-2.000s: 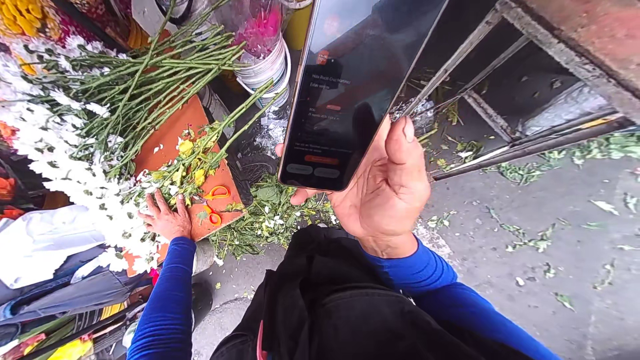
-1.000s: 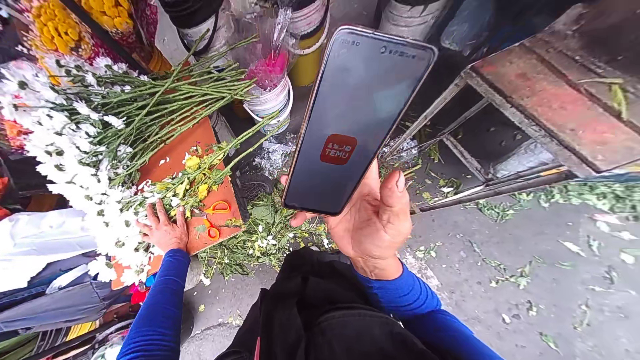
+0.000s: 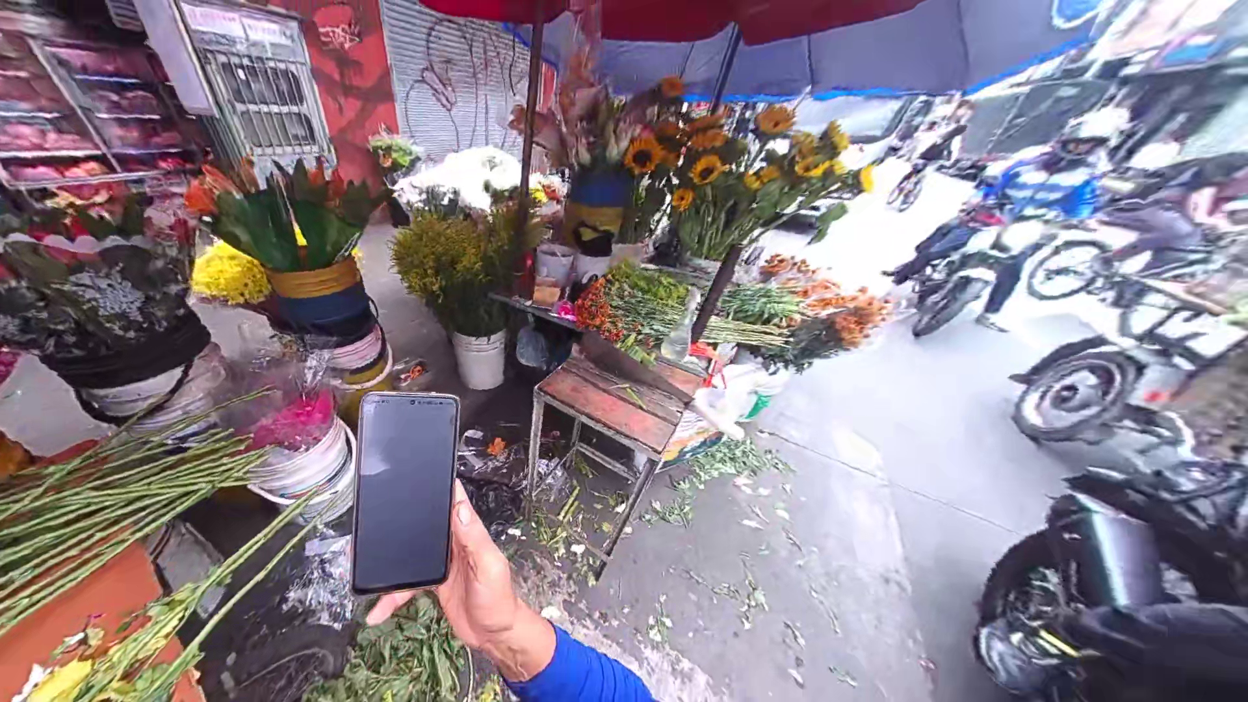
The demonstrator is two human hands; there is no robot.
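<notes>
My right hand (image 3: 487,585), in a blue sleeve, holds a smartphone (image 3: 406,492) upright by its lower right edge, low and left of the view's middle. The phone's screen looks dark. My left hand is out of view. At the lower left, long green flower stems (image 3: 127,487) lie over an orange board (image 3: 78,624). Beyond the phone, a white bucket (image 3: 317,468) holds something pink in clear wrap. Cut leaves (image 3: 400,653) lie on the ground under my right wrist.
A worn wooden table (image 3: 614,400) on metal legs stands ahead. Around it are sunflowers (image 3: 707,168), a white bucket of yellow-green foliage (image 3: 480,359) and a wrapped bucket of orange flowers (image 3: 322,292). Several motorcycles (image 3: 1082,380), some with riders, are at the right.
The view has swung up toward the street. My left hand, earlier on the orange board beside red-and-yellow-handled scissors, has gone out of view. The phone's screen, showing an app logo before, is dark.
</notes>
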